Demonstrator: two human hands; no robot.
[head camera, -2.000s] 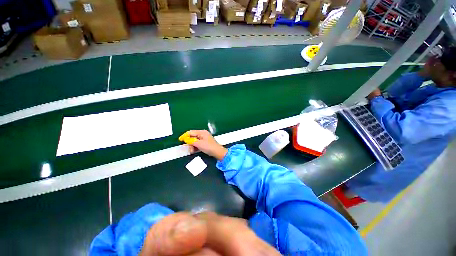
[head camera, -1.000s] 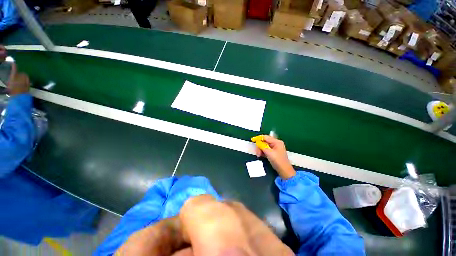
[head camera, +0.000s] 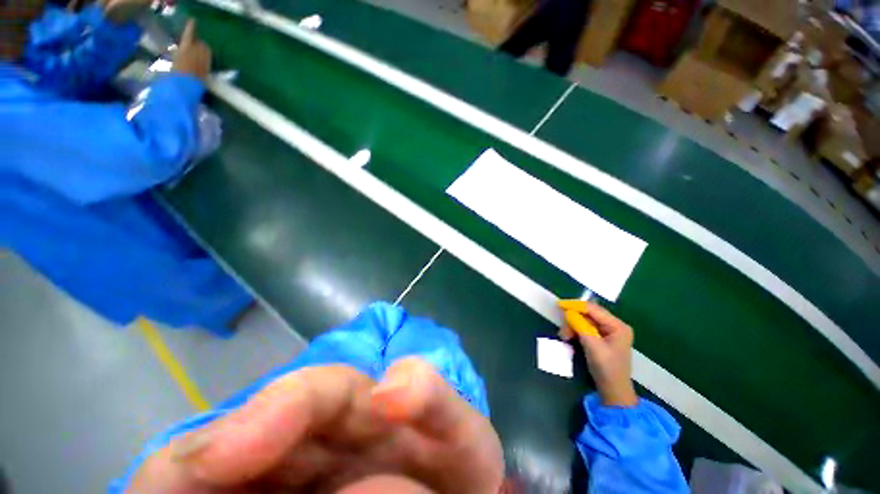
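Note:
My right hand (head camera: 608, 352) rests at the belt's near rail, palm down, with yellow finger covers (head camera: 582, 323) on its fingertips; it holds nothing that I can see. A small white square wipe (head camera: 555, 357) lies flat on the dark green bench beside it, not touched. My left hand (head camera: 338, 439) is very large and blurred, close to the camera at the bottom, fingers bent; whether it holds anything is hidden.
A long white sheet (head camera: 550, 222) lies on the green belt (head camera: 415, 159) beyond my right hand. A person in a blue smock (head camera: 87, 183) works at the far left, one hand over the belt. Another person's dark legs (head camera: 550, 34) and cartons (head camera: 709, 82) are beyond the line.
The view has turned left, so the neighbour on the left shows more, and the bottle and red-rimmed bin have left the picture. My right hand stays by the wipe; my left stays close to the camera.

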